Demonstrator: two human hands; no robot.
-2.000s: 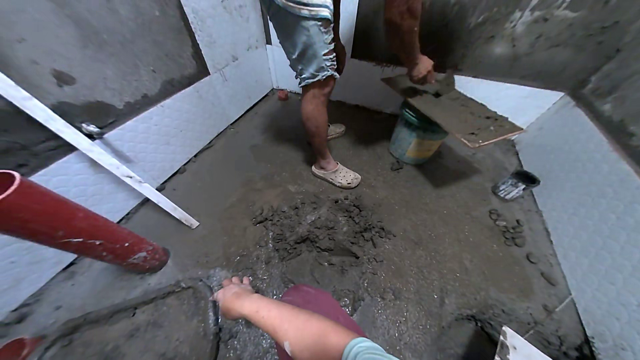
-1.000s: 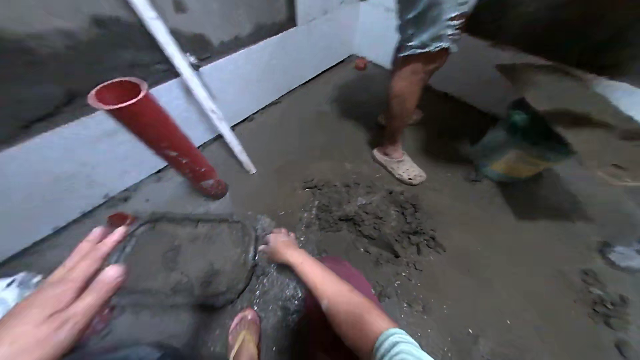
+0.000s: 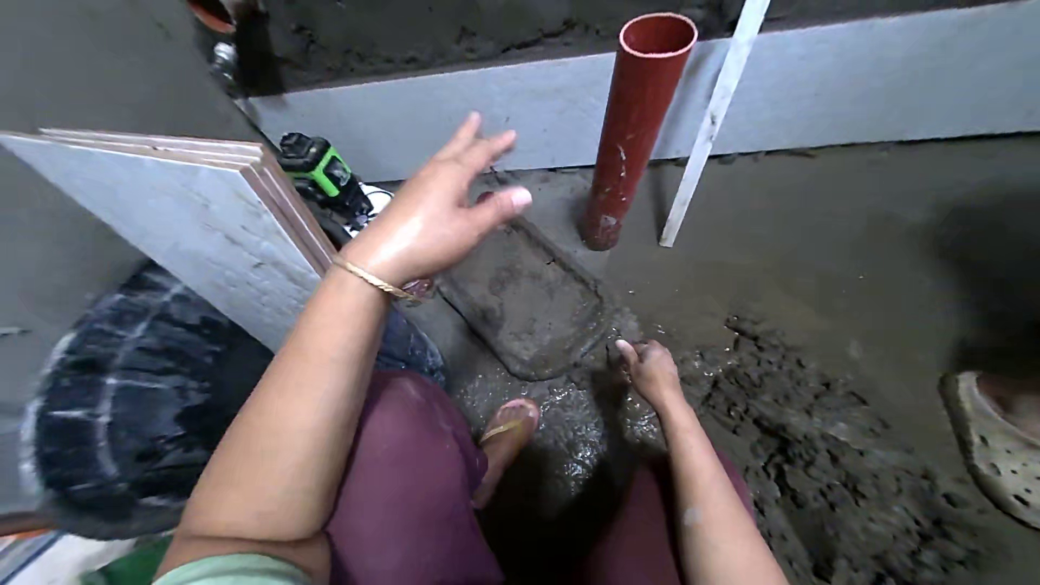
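My left hand (image 3: pixel 439 207) is raised with its fingers spread and holds nothing; a thin bracelet circles the wrist. Below and beyond it lies a mortar-coated, rounded rectangular tray or slab (image 3: pixel 528 301) on the wet floor. At the near right corner of that piece, my right hand (image 3: pixel 650 370) is low against the wet mortar, fingers bent; whether anything is in them cannot be seen. Loose, lumpy mortar (image 3: pixel 812 455) spreads to the right of this hand.
A red plastic pipe (image 3: pixel 638 130) and a white straightedge (image 3: pixel 715 122) lean near the tiled wall base. Tiles (image 3: pixel 187 219), a green-and-black laser level (image 3: pixel 325 175) and a black tub (image 3: pixel 138 398) are at left. A co-worker's clog (image 3: pixel 991 447) is at the right edge.
The view has swung left, bringing the tiles, the laser level and the tub into sight. My left hand, absent from the oldest frame, is now over the left side of the slab.
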